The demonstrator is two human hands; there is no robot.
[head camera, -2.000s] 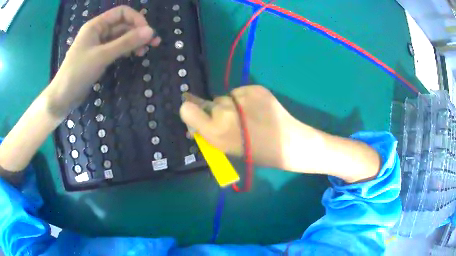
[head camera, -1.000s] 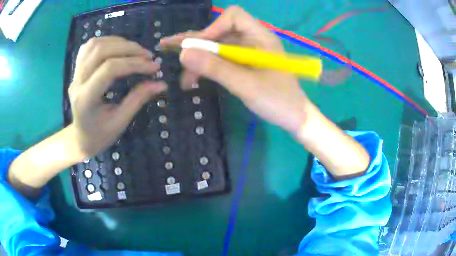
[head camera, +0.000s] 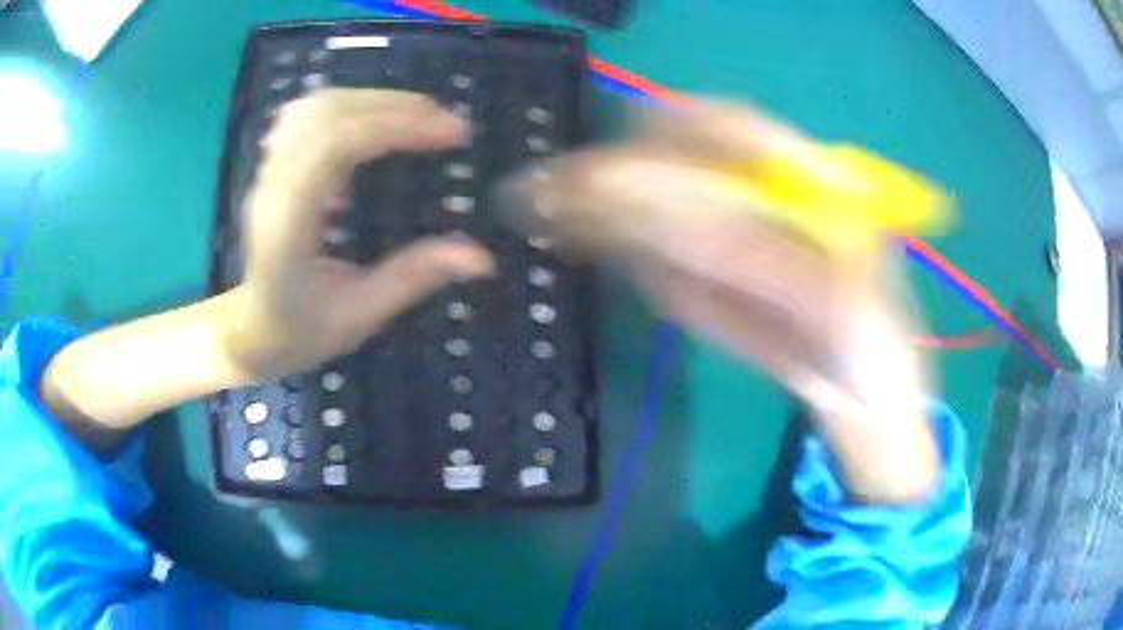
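Observation:
A black component tray [head camera: 400, 495] lies flat on the green mat, with small silver-grey discs [head camera: 459, 348] in rows and white labels along its near end. My left hand [head camera: 333, 246] is over the tray's left part, thumb and fingers apart, with nothing seen between them. My right hand [head camera: 739, 234] is strongly blurred, over the tray's right edge and the mat. It holds the yellow probe [head camera: 862, 195], whose barrel points to the right. Whether its fingertips also hold a disc cannot be told.
Red and blue tape lines [head camera: 985, 293] cross the mat behind and to the right of the tray. Clear blister trays [head camera: 1047, 505] stand at the right edge. White paper [head camera: 92, 25] lies at the far left. A dark object [head camera: 589, 10] is at the top edge.
The tray appears further right in view. My left hand has spread thumb and fingers wider. My right hand, with the yellow probe, has moved right and down and is now blurred.

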